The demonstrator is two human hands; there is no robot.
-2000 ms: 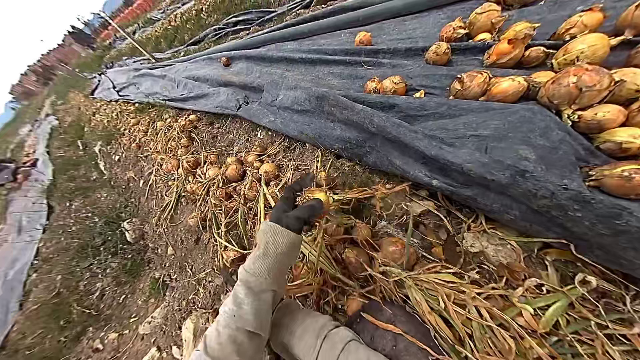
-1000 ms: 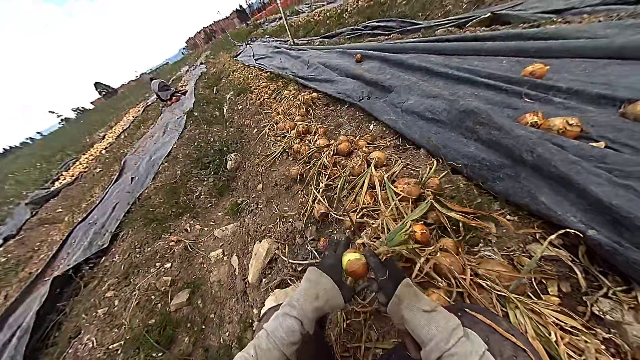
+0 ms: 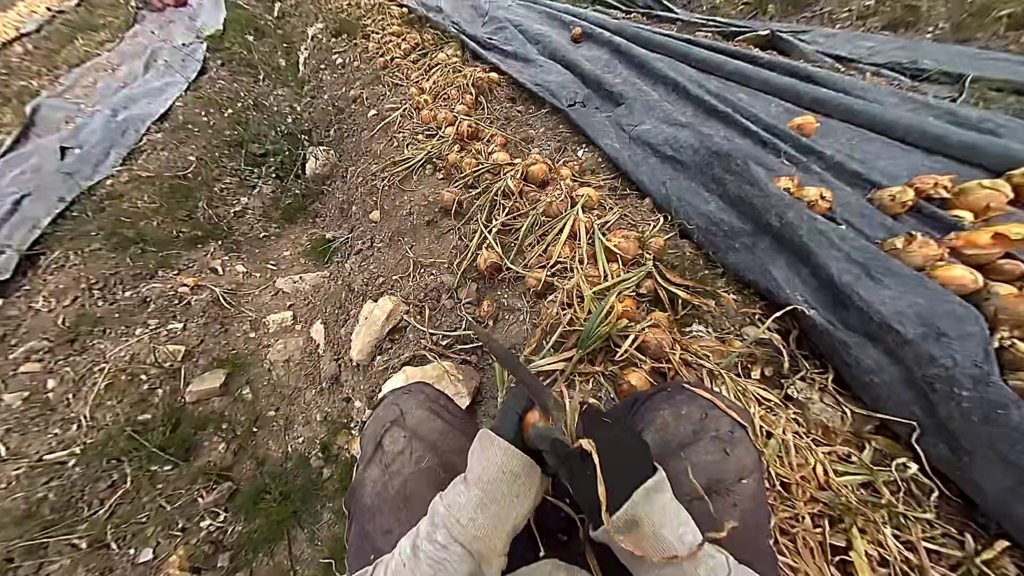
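Note:
Both my hands, in dark gloves, meet between my knees at the lower middle of the head view. My left hand (image 3: 514,420) is closed around an onion (image 3: 532,419), of which only a small orange part shows. My right hand (image 3: 604,460) grips a knife (image 3: 520,370); its dark blade points up and to the left, across the onion. Dry stalks hang at my right hand and over the cuff. The knife's handle is hidden in the glove. Just beyond my hands lie onions with dry and green leaves (image 3: 592,328).
A row of unpicked-up onions (image 3: 536,172) runs away over the soil. On the right, dark fabric sheeting (image 3: 720,160) bears a pile of onions (image 3: 956,278). Pale stones (image 3: 376,326) lie by my left knee. Another sheet (image 3: 104,104) stretches along the far left.
One second ago both hands were around an onion with its yellow and green skin showing; now a knife blade shows across it. The view has tilted down.

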